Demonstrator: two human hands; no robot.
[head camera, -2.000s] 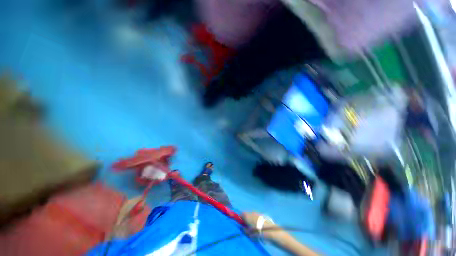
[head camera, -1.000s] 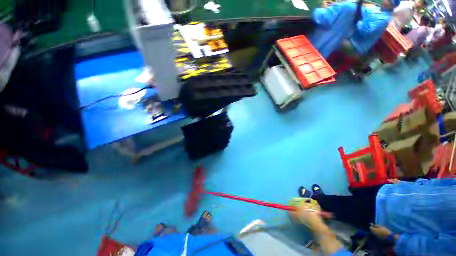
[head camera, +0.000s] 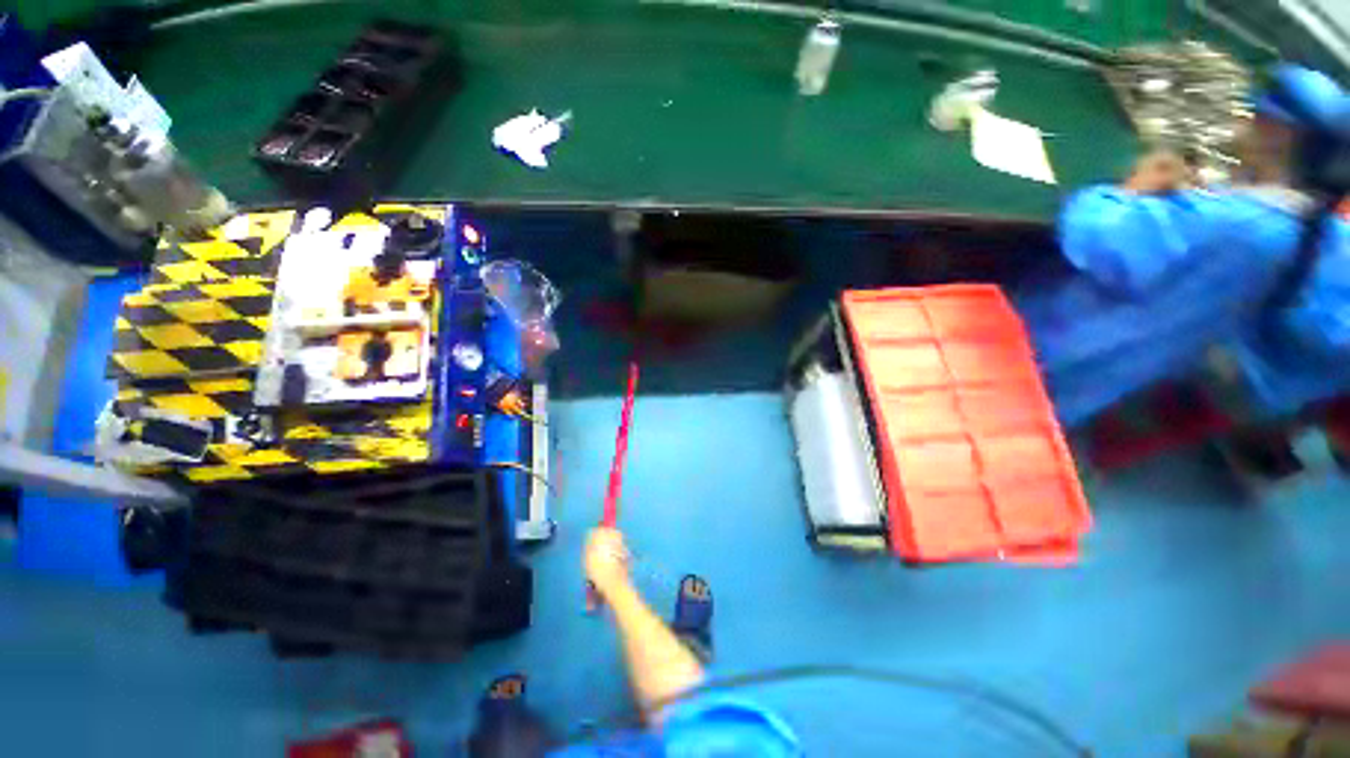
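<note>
My right hand (head camera: 606, 560) is closed around the red broom stick (head camera: 620, 459). The stick points away from me toward the dark space under the green-topped bench. The broom's head cannot be made out in the shadow there. Part of the red dustpan (head camera: 351, 742) shows at the bottom edge, left of my feet, cut off by the frame. My left hand is out of the picture.
A machine with yellow-black checks (head camera: 200, 356) and stacked black trays (head camera: 341, 563) stand at left. An orange-red tray (head camera: 970, 422) lies on a low stand at right. A person in blue (head camera: 1184, 282) sits beyond it. A carton (head camera: 715, 293) is under the bench (head camera: 666, 133).
The view has turned toward the bench and machine. The broom now points forward under the bench instead of left across the floor, still in my right hand. The red stool and cartons have left view.
</note>
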